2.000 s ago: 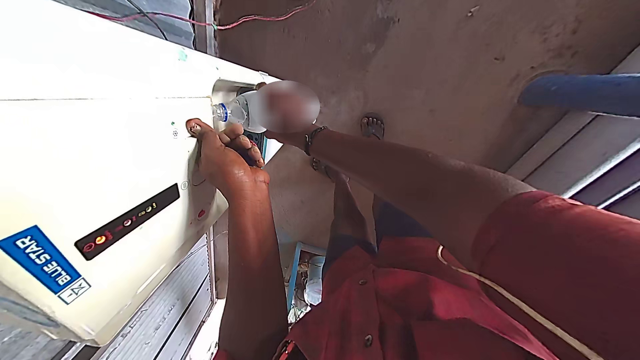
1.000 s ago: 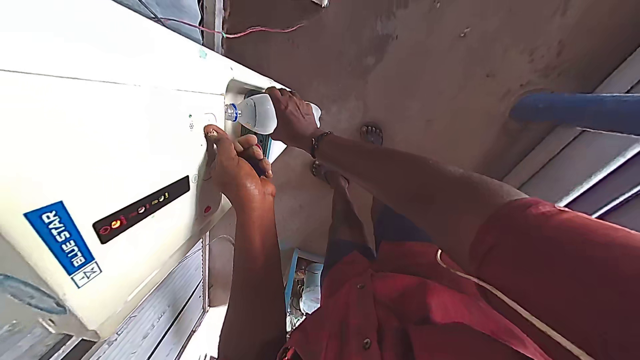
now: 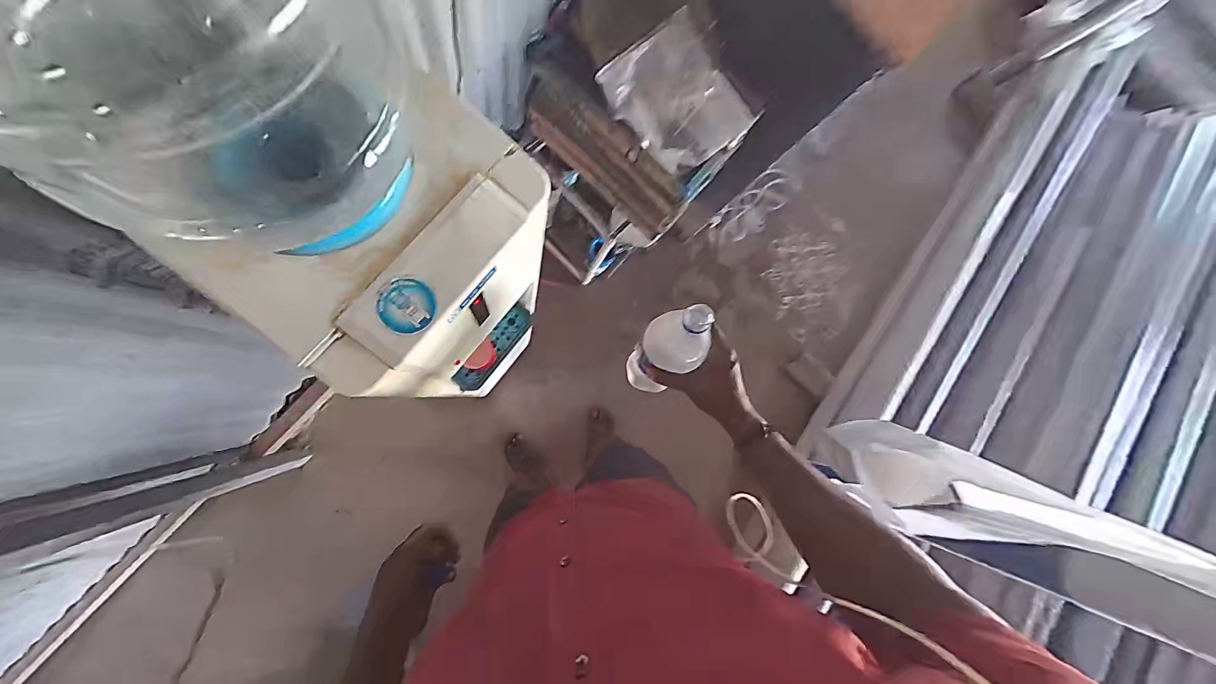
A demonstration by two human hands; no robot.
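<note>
A clear plastic bottle (image 3: 676, 344) is in my right hand (image 3: 712, 385), fingers wrapped round its side. Its neck points up and shows no cap. My left hand (image 3: 427, 551) hangs low beside my shirt, curled on a small blue thing (image 3: 440, 573), too small to name surely. At upper left stands a cream water dispenser (image 3: 446, 275), apart from both hands. A large transparent water jug (image 3: 237, 123) sits on top of it. A red round thing (image 3: 481, 355) lies in the dispenser's green tray recess (image 3: 508, 331).
Beyond the dispenser is a rack (image 3: 608, 171) with a clear plastic-wrapped thing (image 3: 674, 90). Corrugated metal sheeting (image 3: 1073, 266) runs along the right. A pale cord (image 3: 750, 522) loops beside my right forearm. My feet (image 3: 598, 427) are on the floor below the bottle.
The bottle and my right hand have left the dispenser's recess, and the bottle is now upright. My left hand has come away from the dispenser's front. The view has swung widely.
</note>
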